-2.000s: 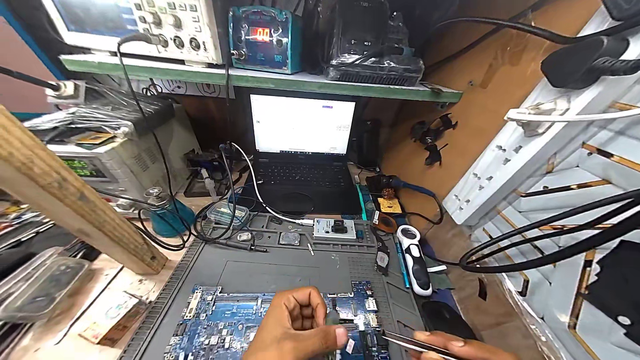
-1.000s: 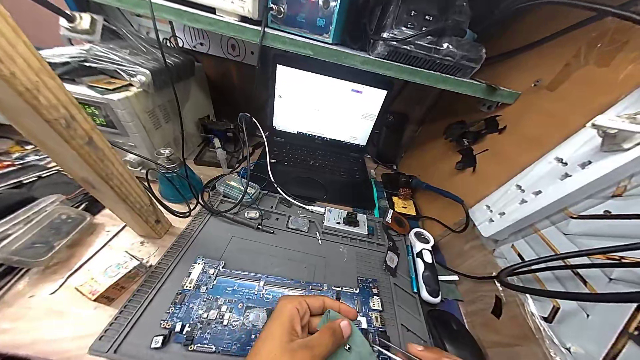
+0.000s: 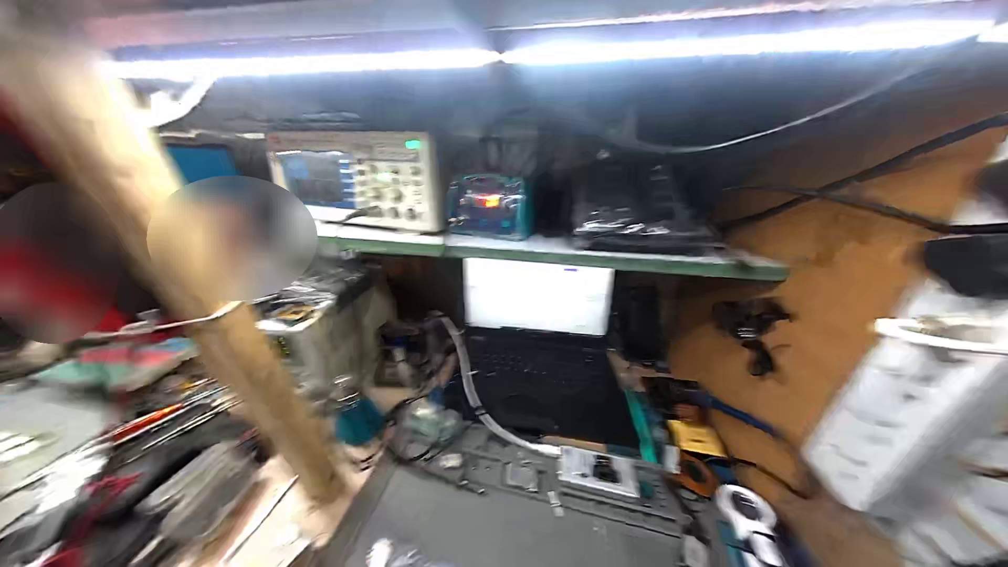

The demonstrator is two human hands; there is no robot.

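Note:
Neither of my hands shows in the head view; the picture is blurred. The grey work mat [image 3: 504,520] fills the bottom middle, and the circuit board seen on it earlier is outside the frame. An open laptop [image 3: 539,378] with a bright screen stands behind the mat. A white cable [image 3: 471,386] curves down beside it to a small white device [image 3: 598,470] at the mat's back edge. A blurred pale object [image 3: 382,553] lies at the bottom edge. The white-handled tool [image 3: 748,524] is at the lower right.
A wooden post [image 3: 252,378] slants across the left. Above the laptop, a green-edged shelf [image 3: 551,256] holds an oscilloscope [image 3: 358,181] and a teal unit with a lit display [image 3: 490,206]. A teal bottle [image 3: 357,417] stands left of the laptop. Loose tools [image 3: 169,417] lie beyond the post.
The view has swung up strongly. Both hands, the circuit board and the tweezers seen in the earlier frames have left the picture.

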